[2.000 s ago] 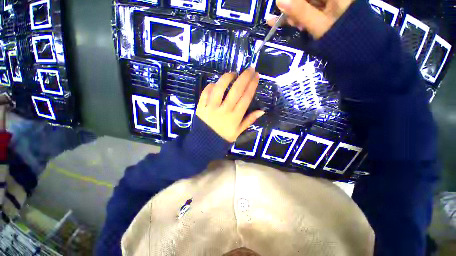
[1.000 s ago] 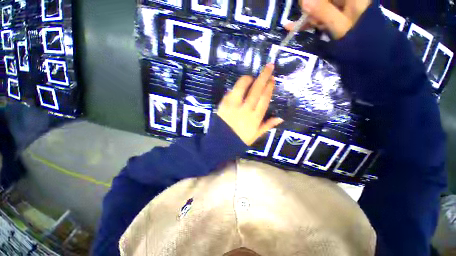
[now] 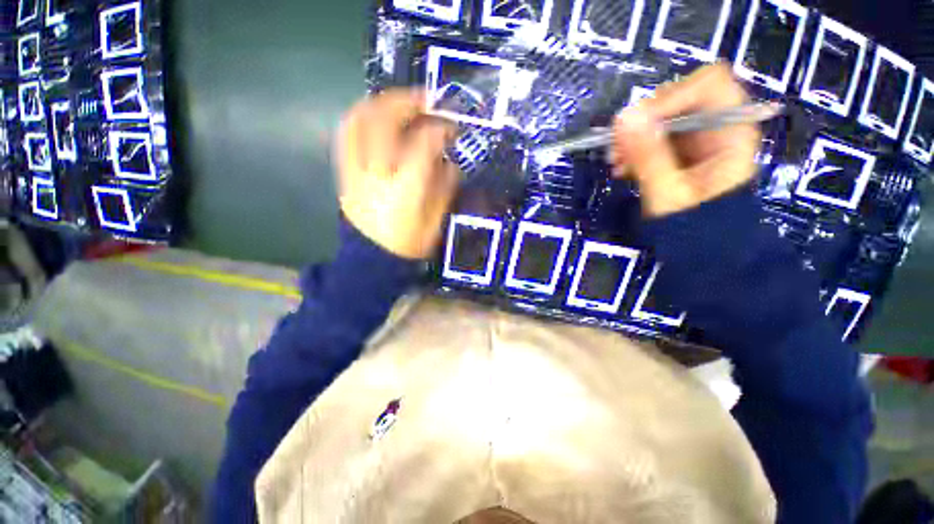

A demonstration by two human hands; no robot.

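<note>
A large glossy black sheet [image 3: 604, 274] with white-outlined rectangles lies in front of me, with glare across its middle. My right hand [image 3: 696, 133] holds a slim silver-white tool [image 3: 717, 118] above the sheet; its thin end points left. My left hand [image 3: 397, 169] is blurred, with fingers bent, over the left part of the sheet. Whether its fingertips pinch anything, such as film, cannot be told.
A second black sheet [image 3: 128, 92] with white frames lies at the far left. The dark green worktop [image 3: 256, 133] shows between the sheets. A grey floor with yellow lines [image 3: 184, 338] shows at lower left. My beige cap covers the lower middle.
The view has shifted, so the main sheet sits further right. My left hand has moved left, away from the tool tip, and its fingers have bent. The tool now lies flatter, pointing left.
</note>
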